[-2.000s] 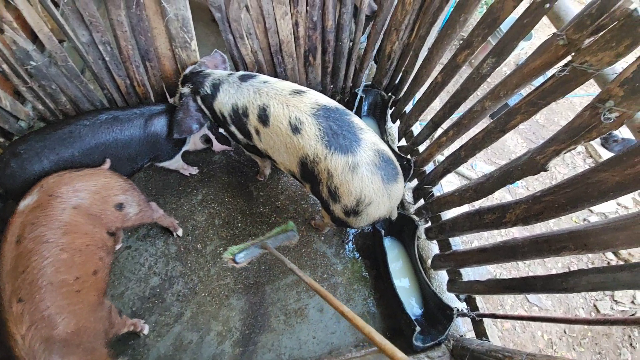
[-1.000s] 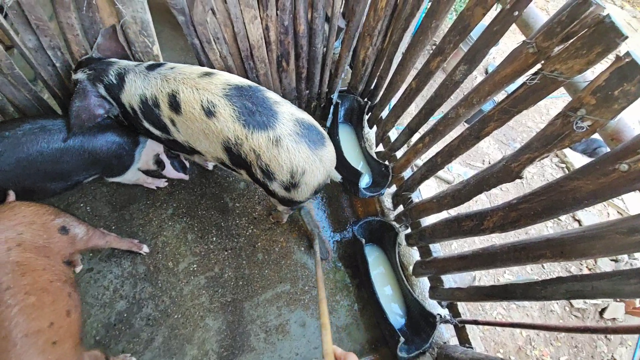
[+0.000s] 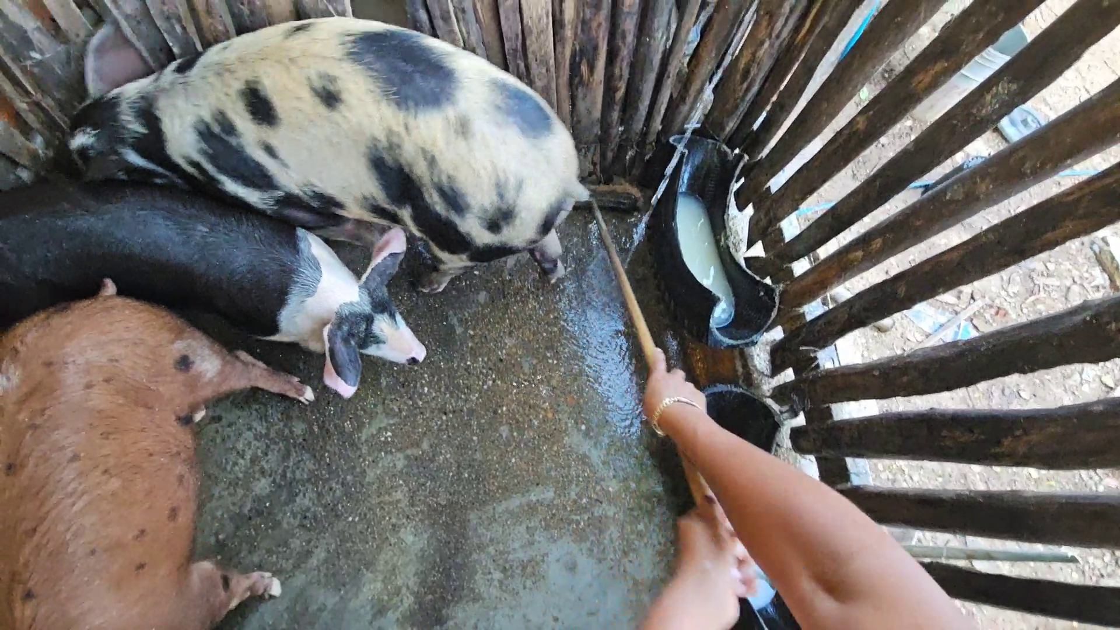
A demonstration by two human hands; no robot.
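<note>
My right hand, with a bracelet at the wrist, grips the middle of a long wooden handle. Lower down, my left hand holds the same handle. Its far end reaches the rear of a cream pig with black spots; the tool's head is hidden. Right of the handle lies a black trough cut from a tire, with whitish liquid in it. A second black trough is partly covered by my right arm. Wet concrete floor lies left of my hands.
A black-and-white pig and a reddish-brown pig are at the left. Upright wooden slats stand behind the spotted pig. Spaced wooden poles wall the right side, with littered bare ground beyond them.
Both my hands and a forearm have come into view on the handle. The black-and-white pig's head now shows, turned right. A brush head seen two seconds ago is now hidden.
</note>
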